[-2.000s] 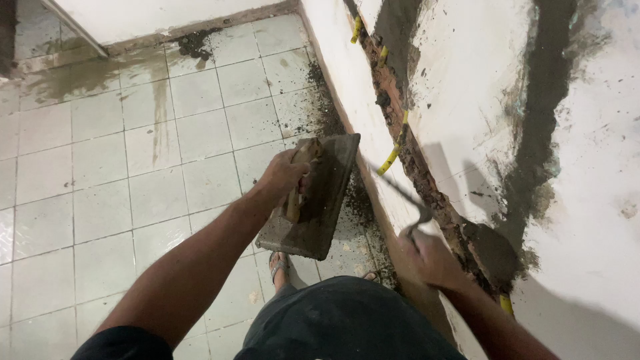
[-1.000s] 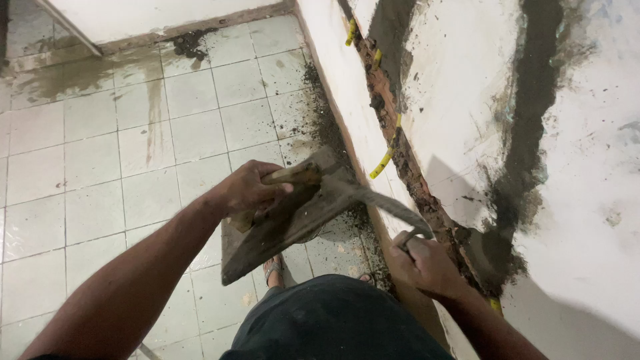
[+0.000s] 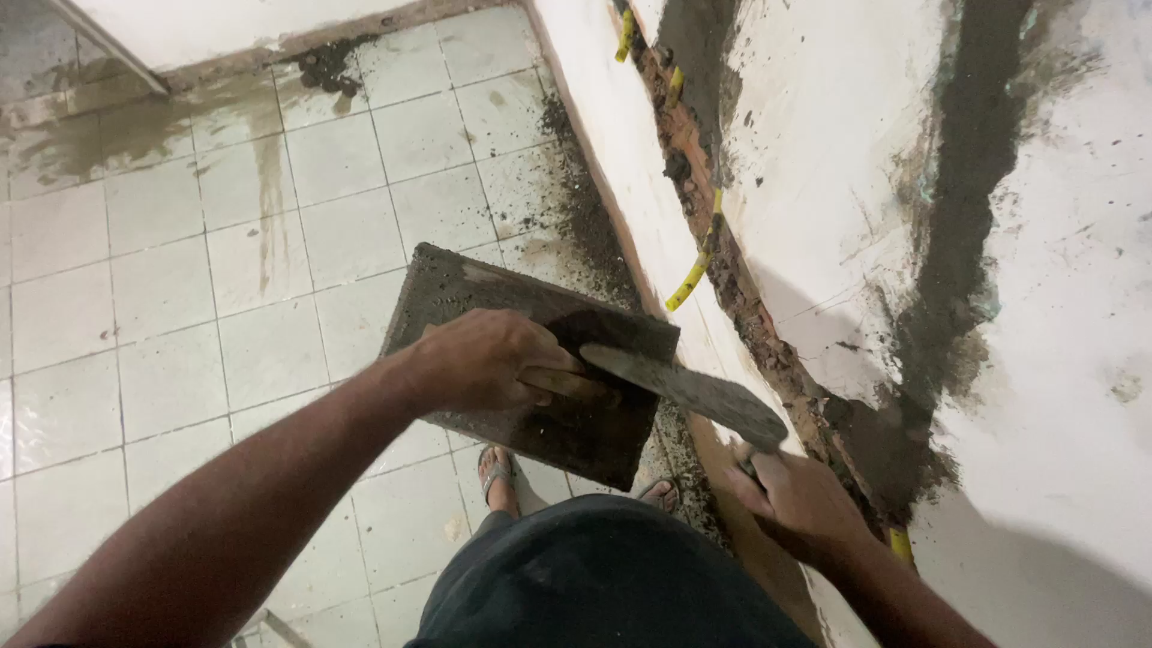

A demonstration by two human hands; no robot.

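My left hand (image 3: 490, 360) grips the wooden handle of a rectangular plastering float (image 3: 531, 292), whose board is dark and smeared with mortar. In my right hand (image 3: 796, 499) is a trowel (image 3: 688, 387); its long, mortar-coated blade points left and overlaps the float's right part near the handle. Whether blade and board touch, I cannot tell. Right of both tools, the white wall has a rough open channel (image 3: 751, 306) with yellow corrugated conduit (image 3: 693, 279) sticking out of it. A dark band of mortar (image 3: 967, 189) runs down the wall farther right and meets the channel low down.
Pale floor tiles (image 3: 261, 351) spread to the left, with a wet, muddy stain (image 3: 117, 139) near the far wall. Mortar crumbs (image 3: 589, 216) lie along the foot of the right wall. My sandalled feet (image 3: 497, 472) are below the float. A metal bar (image 3: 112, 49) slants at top left.
The float has turned in my left hand, so its long side now slopes down to the right. The trowel blade has swung from the float's right edge to over its board.
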